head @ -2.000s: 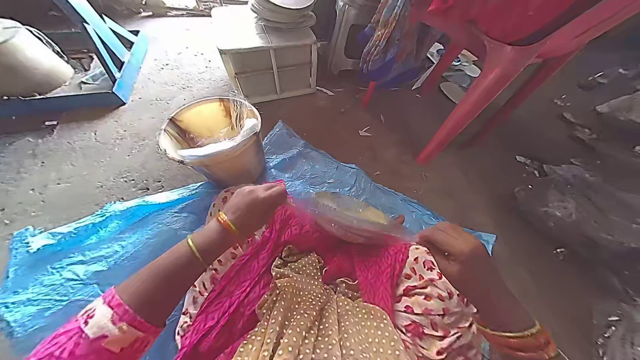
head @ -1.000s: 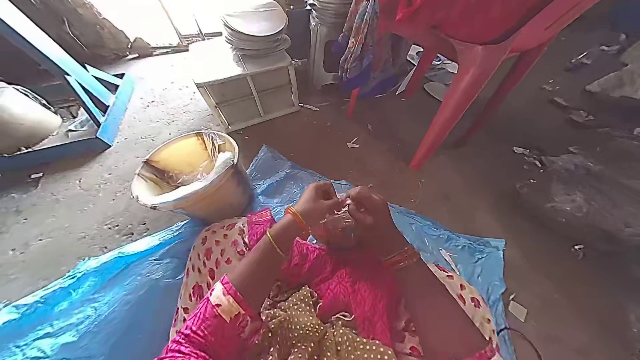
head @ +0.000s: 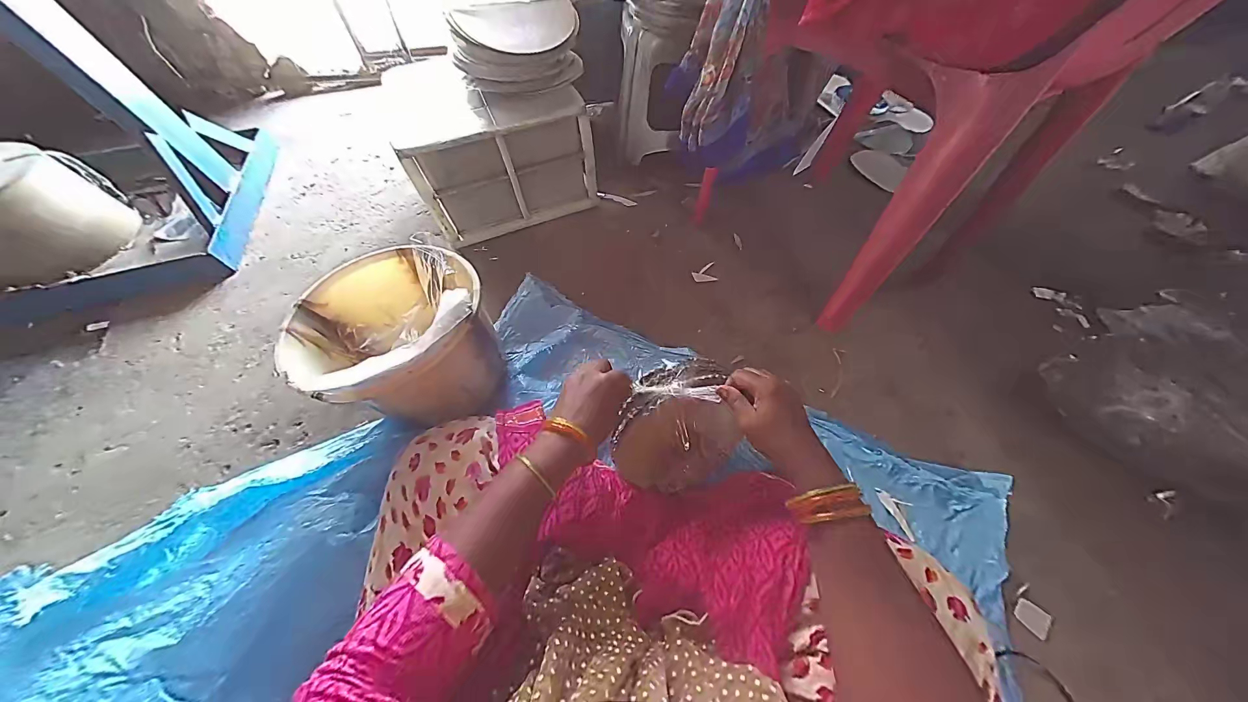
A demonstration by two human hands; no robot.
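A clear plastic bag (head: 678,444) with round, flat brownish contents lies over the lap, its gathered top pulled taut between both hands. My left hand (head: 593,402) grips the left end of the gathered plastic in a closed fist. The right end is pinched between the thumb and fingers of my right hand (head: 765,409). What exactly the bag holds cannot be told through the shiny plastic. Beneath it are pink cloth and a dotted tan cloth (head: 634,643).
A bucket (head: 419,366) with plastic inside stands left on a blue plastic sheet (head: 263,546). Beyond are a pale crate-like box (head: 507,161) bearing stacked round discs (head: 517,49), a red plastic chair (head: 916,185) and a blue metal frame (head: 239,210). Scraps litter the floor.
The hands were far apart with the clear plastic stretched between them, then came close together at its gathered top. Now they have moved somewhat apart again, still holding the plastic.
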